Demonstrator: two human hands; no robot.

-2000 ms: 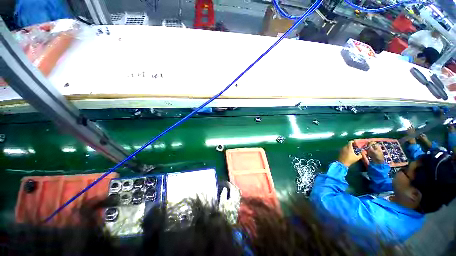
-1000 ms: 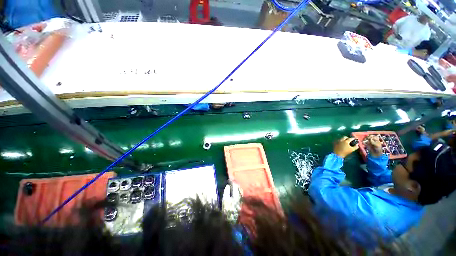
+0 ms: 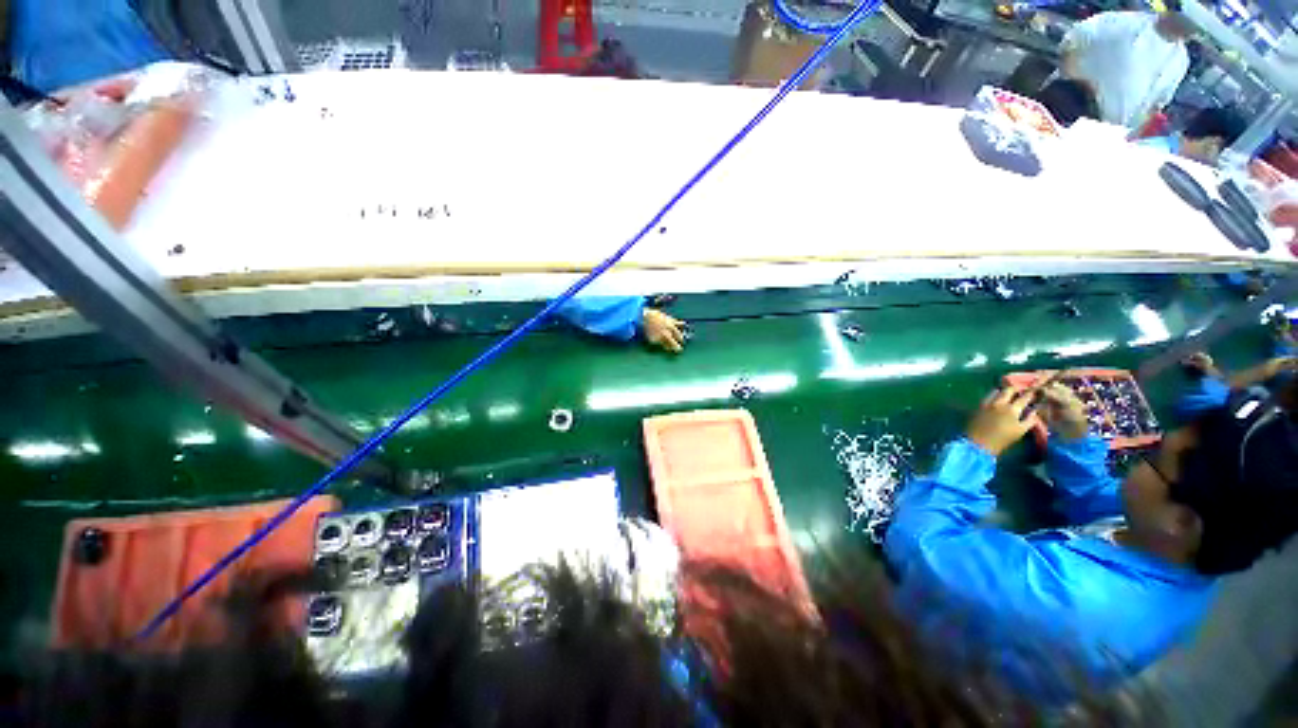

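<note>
The heating plate has two pale flat tops with blue edges at the lower left. Small watch cases (image 3: 397, 525) stand in rows on its left top (image 3: 367, 640); the upper part of its right top (image 3: 548, 519) is bare, and a few cases show lower down, partly behind blurred dark hair. My white-gloved right hand (image 3: 651, 566) is at the right edge of the right top, beside an orange tray (image 3: 712, 477). Its fingers are blurred, so I cannot tell what it holds. My left hand is not visible.
An orange tray (image 3: 214, 562) with a dark round part (image 3: 93, 543) lies left. A grey post (image 3: 171, 320) and blue hose (image 3: 470, 367) cross the view. Another person's hand (image 3: 663, 330) reaches from under the white shelf (image 3: 570, 171). A neighbour in blue (image 3: 1053, 597) works at right.
A blue sleeve and hand have come out from under the shelf over the green belt. Small parts on the belt have shifted left. My right hand has moved slightly at the plate's edge.
</note>
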